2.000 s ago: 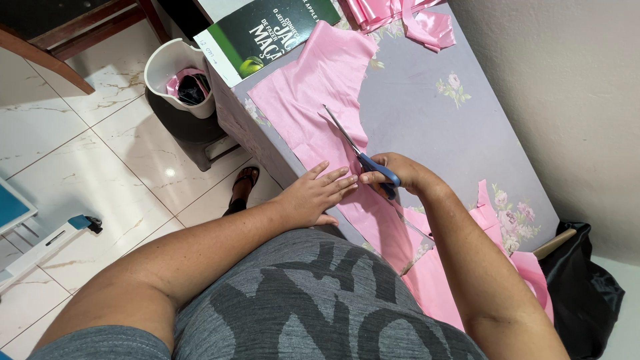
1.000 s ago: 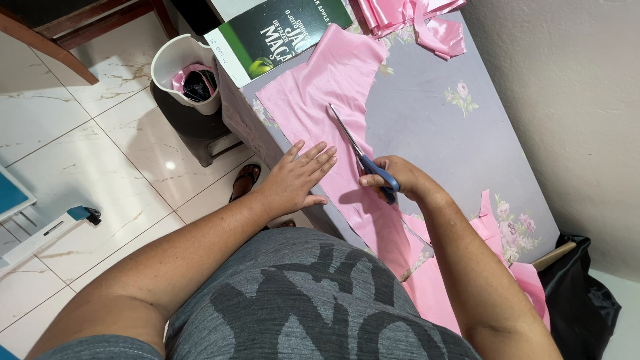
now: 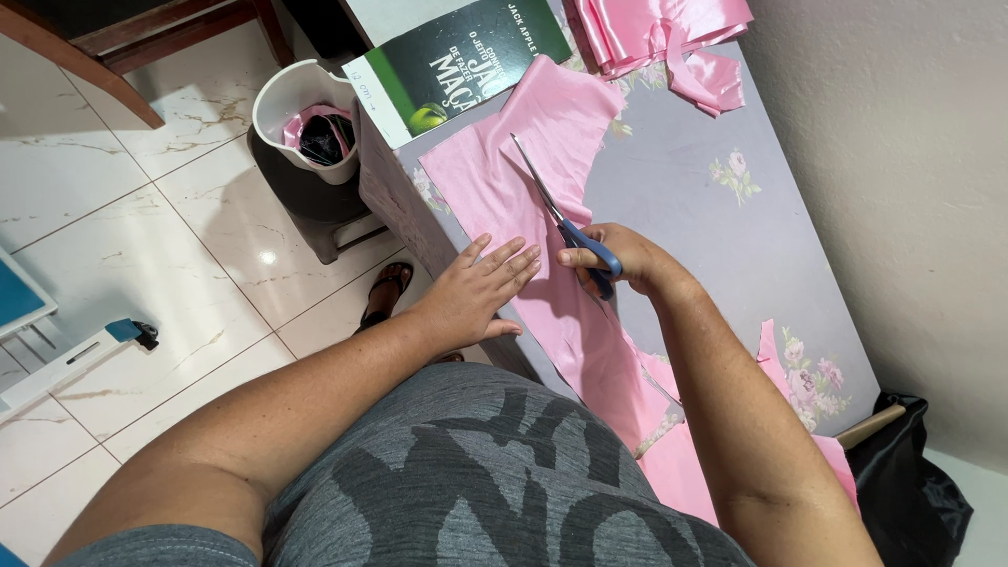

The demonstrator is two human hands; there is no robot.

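Observation:
Pink satin fabric (image 3: 504, 165) lies along the left side of a table with a floral grey cover (image 3: 677, 181). My left hand (image 3: 484, 291) rests flat on the fabric's left edge, fingers spread, holding nothing. In my right hand (image 3: 622, 256) is a pair of scissors with blue handles (image 3: 594, 252); the blades point up and left over the fabric and look nearly closed. More pink fabric (image 3: 685, 472) lies at the near end of the table, partly hidden by my right forearm.
A green booklet (image 3: 488, 63) and folded pink satin (image 3: 661, 27) lie at the far end. A white bin (image 3: 276, 102) stands on a dark stool (image 3: 315, 205) at the left. Black fabric (image 3: 906, 472) hangs by the near right corner, and a wall (image 3: 882, 157) runs along the right.
My left hand has shifted a little left, away from the scissors, to the fabric's edge. The scissors have stayed in my right hand.

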